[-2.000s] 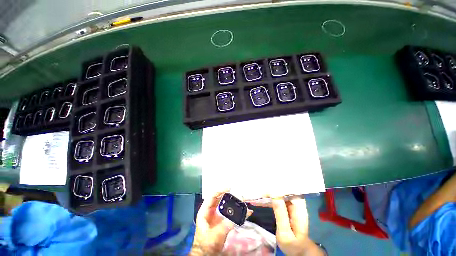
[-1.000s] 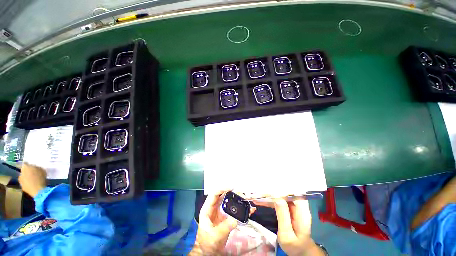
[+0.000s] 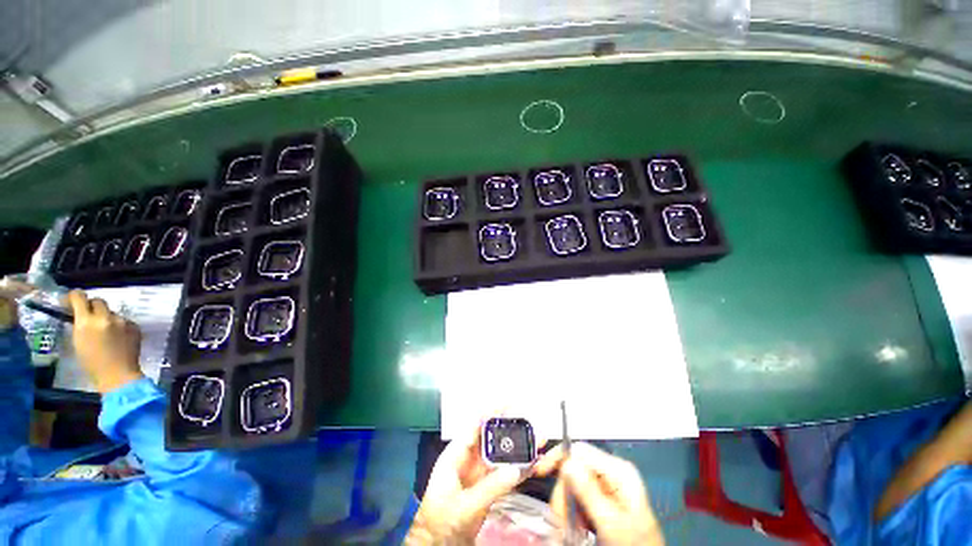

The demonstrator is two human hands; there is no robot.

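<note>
My left hand (image 3: 456, 493) holds a watch case (image 3: 507, 440), a rounded black square with a shiny rim, over the near edge of the white paper sheet (image 3: 565, 352). My right hand (image 3: 610, 496) holds a slim dark tool (image 3: 565, 427) upright just right of the case, its upper end over the paper. The tool does not touch the case's face. Behind the paper lies a black foam tray (image 3: 570, 267) with two rows of square pockets holding cases. Its front left pocket is empty.
Stacked foam trays (image 3: 333, 309) stand left of the paper. More trays lie far left and far right (image 3: 917, 203). A person's hand (image 3: 104, 343) works at the left; a blue sleeve shows at the right. A red stool (image 3: 746, 501) is below the bench. A yellow marker (image 3: 308, 77) lies on the rear ledge.
The case has turned from tilted to nearly straight. The tool has swung from lying level to upright. The view has shifted, and the neighbour's hands on the left have risen into view.
</note>
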